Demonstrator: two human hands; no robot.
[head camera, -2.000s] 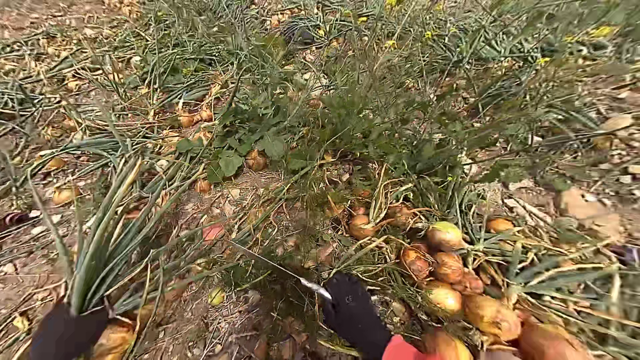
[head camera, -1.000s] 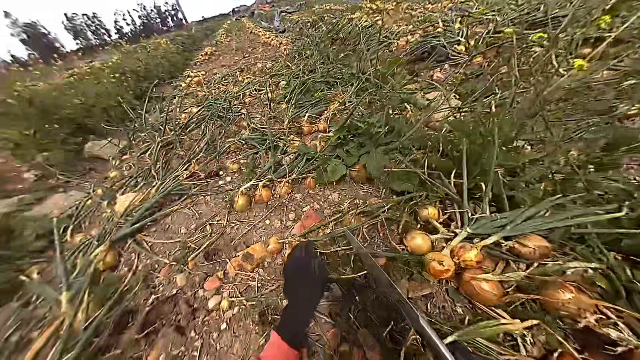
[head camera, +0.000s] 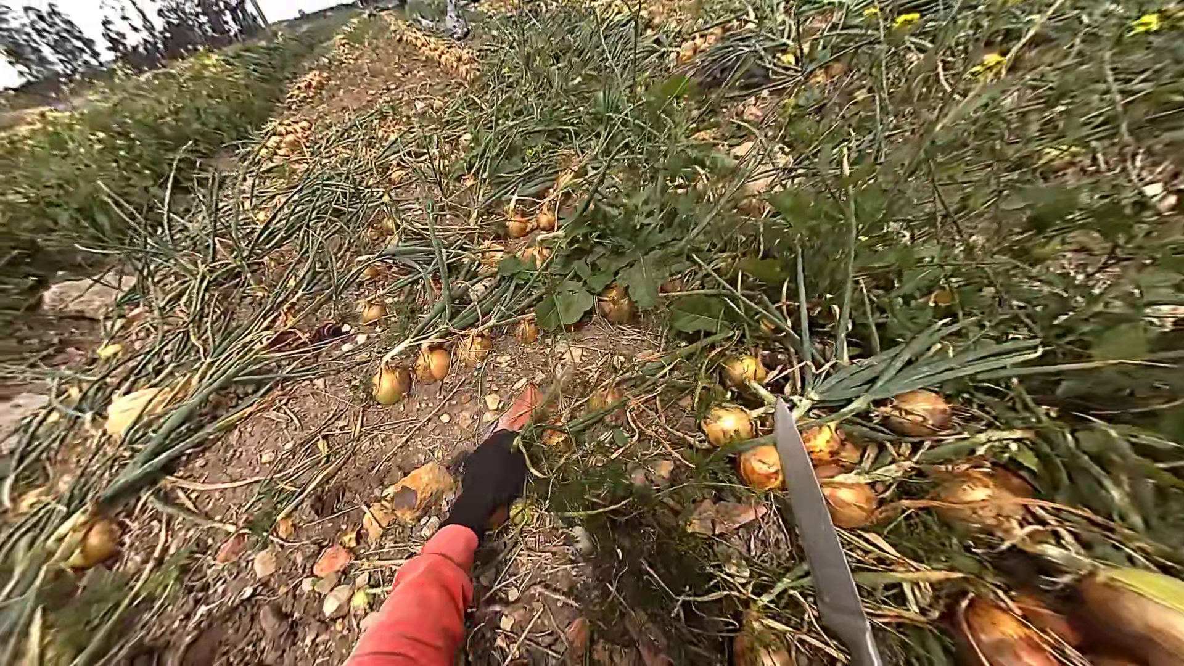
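Note:
My left hand (head camera: 492, 476), in a black glove below a red sleeve, reaches down to the soil at the centre. Its fingertips meet or overlap the near end of a reddish stone (head camera: 523, 407); whether they grip it is hidden. A long steel knife blade (head camera: 819, 536) points up from the bottom edge at the right, its handle out of view. My right hand is outside the frame. Beside the blade's tip lie several yellow onions (head camera: 727, 425) with green tops. Farther up-left, a yellow onion (head camera: 391, 384) sits on the soil.
Larger onions (head camera: 999, 634) lie at the bottom right. Pulled onion leaves (head camera: 176, 444) cover the ground on the left, near pale rocks (head camera: 88, 296). Leafy weeds (head camera: 638, 250) stand ahead. Farther off, a row of onions (head camera: 435, 46) runs up the field.
Two seconds ago my left hand was at an onion with green leaves on the lower left; now it is at the reddish stone. The view has swung up and left, and my right hand has left it.

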